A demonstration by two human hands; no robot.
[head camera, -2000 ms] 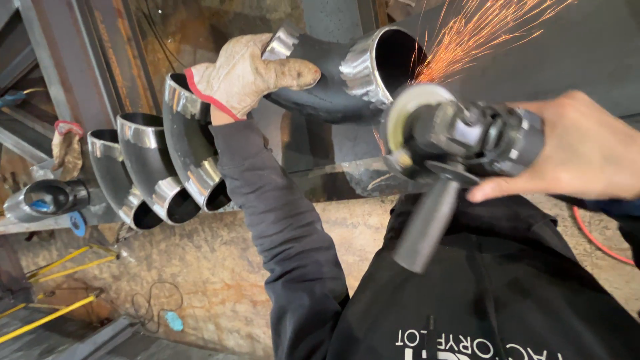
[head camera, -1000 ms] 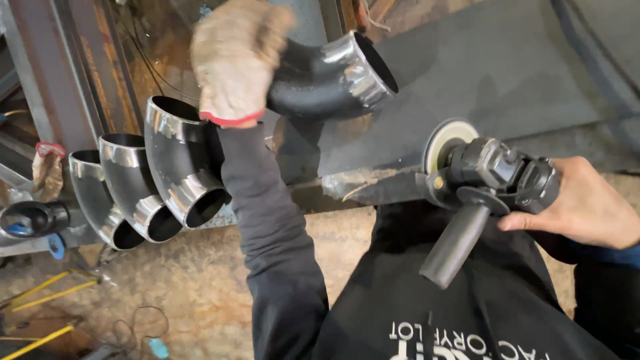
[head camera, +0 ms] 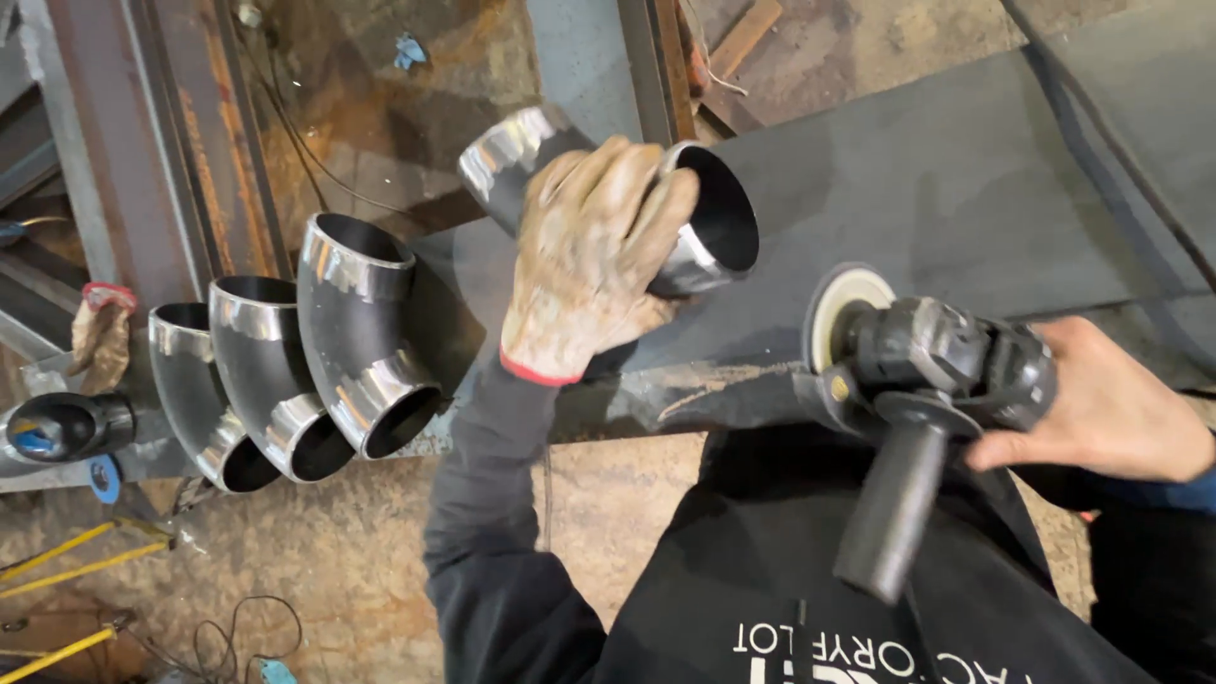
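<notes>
My left hand [head camera: 594, 252], in a stained work glove with a red cuff, grips a black steel pipe elbow [head camera: 698, 256] from above. Both ends of that elbow are bare, shiny metal, and one open end faces right. My bare right hand [head camera: 1111, 404] holds an angle grinder [head camera: 936, 351] by its body. The grinder's disc [head camera: 848, 309] is to the right of the elbow, apart from it, and its side handle [head camera: 893, 513] points down toward my apron. Several similar elbows with shiny ends, the nearest one [head camera: 356, 332] among them, stand in a row left of my gloved hand.
A dark steel beam [head camera: 912, 190] runs beneath the work. At the left lie another glove [head camera: 103, 337], a short pipe piece [head camera: 62, 427] and a blue disc [head camera: 104, 479]. Rusty steel sections [head camera: 214, 142] cross behind. Yellow bars [head camera: 71, 560] and a cable [head camera: 233, 632] are low at left.
Sparks flew from the disc at the elbow's end two seconds ago; none show now. The grinder has come away from the elbow. My left hand has shifted its hold, and the elbow is turned differently.
</notes>
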